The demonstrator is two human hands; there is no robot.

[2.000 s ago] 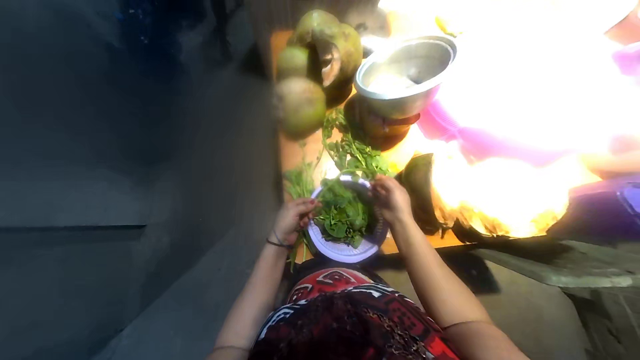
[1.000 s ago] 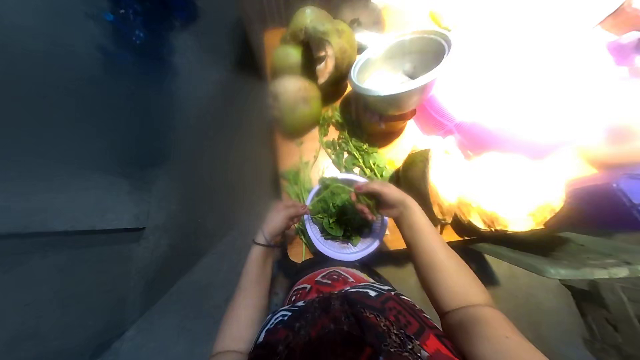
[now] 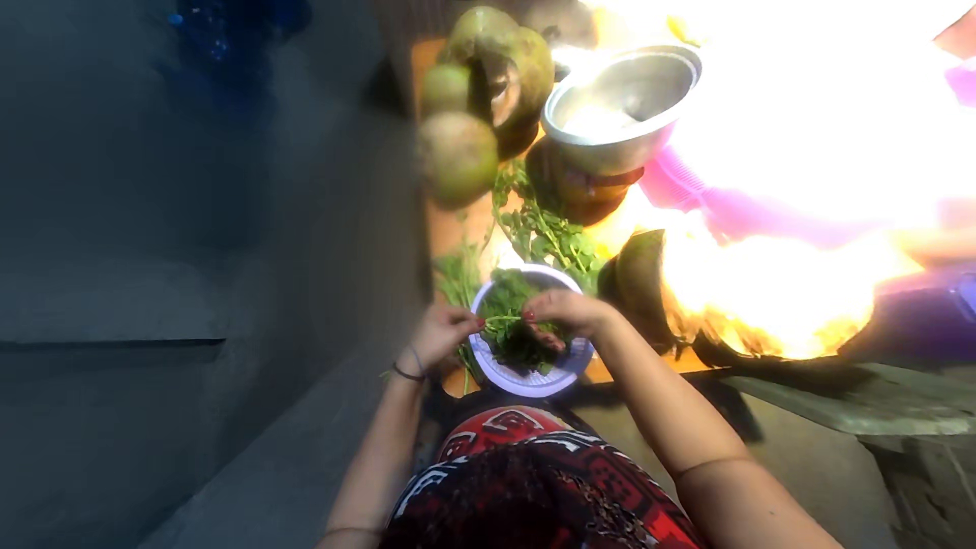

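A light purple plastic basket (image 3: 526,385) holds a heap of green leaves (image 3: 507,293) close in front of my body. Above the basket, a thin green stem (image 3: 503,318) stretches between my fingertips. My left hand (image 3: 444,333) pinches its left end near the basket's left rim. My right hand (image 3: 564,314) is at its other end, over the leaves, with thumb and forefinger together. More leafy stems (image 3: 549,232) lie on the orange table just beyond the basket, and others lie by its left side.
Several green coconuts (image 3: 460,156) stand at the table's far left. A metal bowl (image 3: 621,141) rests on a brown husk-like thing. Cut coconut husks (image 3: 644,278) are right of the basket, beside glaring sunlight and a pink plastic item (image 3: 679,179). A grey bench or ledge (image 3: 877,400) juts out at lower right.
My right hand has moved from the basket's upper right rim to over the leaves. A stem now shows stretched between both hands.
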